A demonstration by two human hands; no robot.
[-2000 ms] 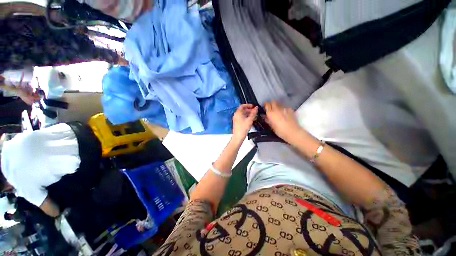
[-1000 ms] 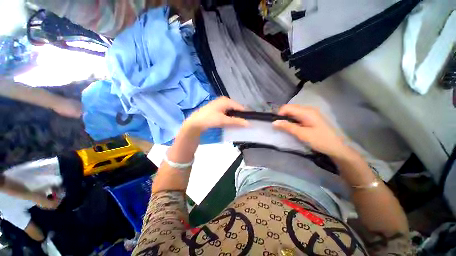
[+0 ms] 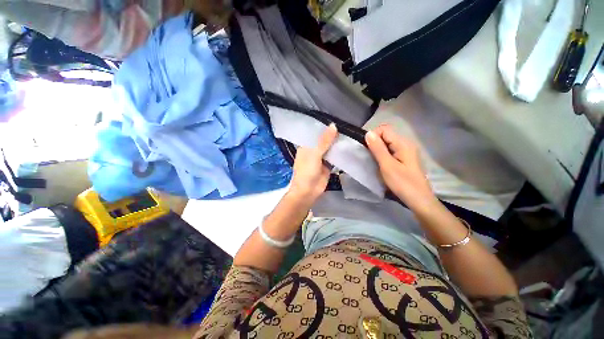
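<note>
A grey fabric piece (image 3: 354, 162) with a black edging (image 3: 301, 112) along its upper side is stretched between both hands above my lap. My left hand (image 3: 314, 162) grips it near its middle, thumb on top. My right hand (image 3: 399, 162) grips the black-edged right end between thumb and fingers. The piece's left end sticks out past my left hand, over a bundle of grey panels (image 3: 298, 66) with black borders. More grey fabric with a black edge lies across my lap under the hands. No snips can be made out.
Light blue fabric pieces (image 3: 172, 99) are heaped at left, near a yellow crate (image 3: 122, 213). A second grey stack with a thick black edge (image 3: 424, 46), a white strip (image 3: 530, 53) and a screwdriver (image 3: 569, 59) lie at upper right. A blurred dark shape, possibly another person, is at lower left.
The grey piece was level between my hands and now slants, its left end extending past my left hand. The left hand has moved inward along it. The view has shifted, bringing the screwdriver into sight.
</note>
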